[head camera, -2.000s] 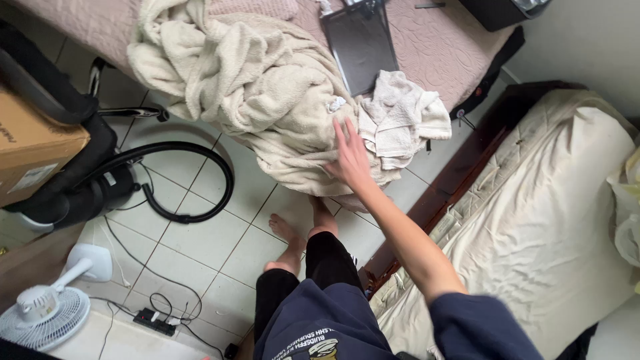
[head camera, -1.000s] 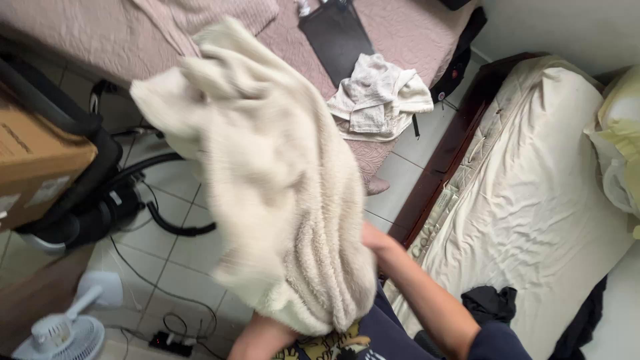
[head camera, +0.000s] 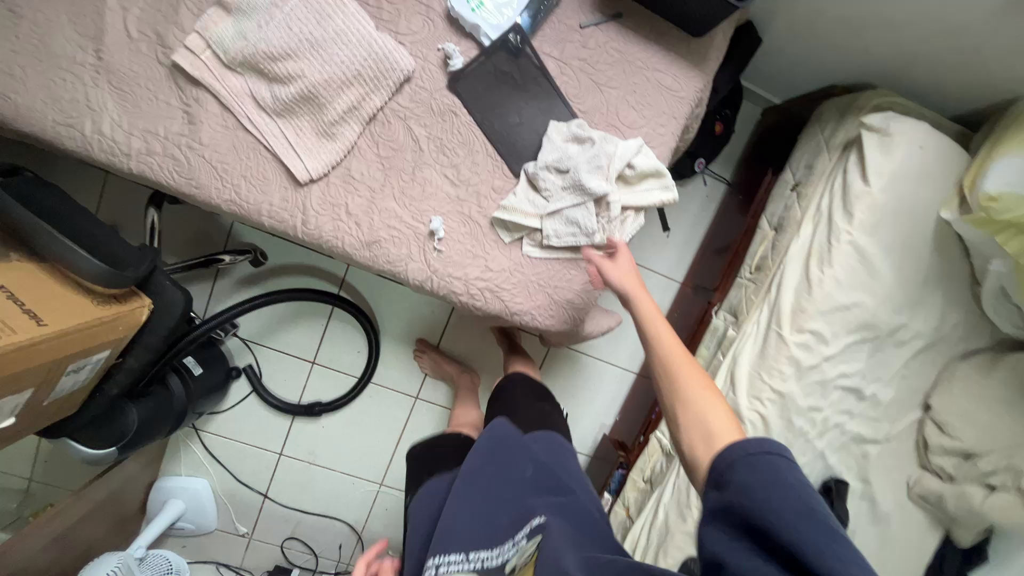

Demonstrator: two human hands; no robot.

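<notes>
My right hand (head camera: 610,272) reaches to the lower edge of a crumpled white towel (head camera: 588,180), which lies at the bed's corner and partly over a dark flat case (head camera: 512,96). Whether the fingers grip the cloth cannot be told. Only the fingers of my left hand (head camera: 376,560) show, at the bottom edge, away from any cloth. A pink ribbed towel (head camera: 308,76) lies folded on the pink quilted bedspread (head camera: 416,172). Two crumpled white scraps, one near the bed's edge (head camera: 437,230) and one beside the case (head camera: 452,56), rest on it. A cream fleece blanket (head camera: 972,432) lies heaped on the right-hand mattress.
A black vacuum cleaner (head camera: 188,380) with a curved hose and a cardboard box (head camera: 64,336) stand at the left. A white fan (head camera: 156,544) and loose cables are on the tiled floor (head camera: 344,416). The second mattress (head camera: 848,288) is at the right, in a dark wooden frame.
The cream blanket was heaped on the pink bed, then lifted in front of me; now it lies on the right mattress. My right hand has moved to the white towel.
</notes>
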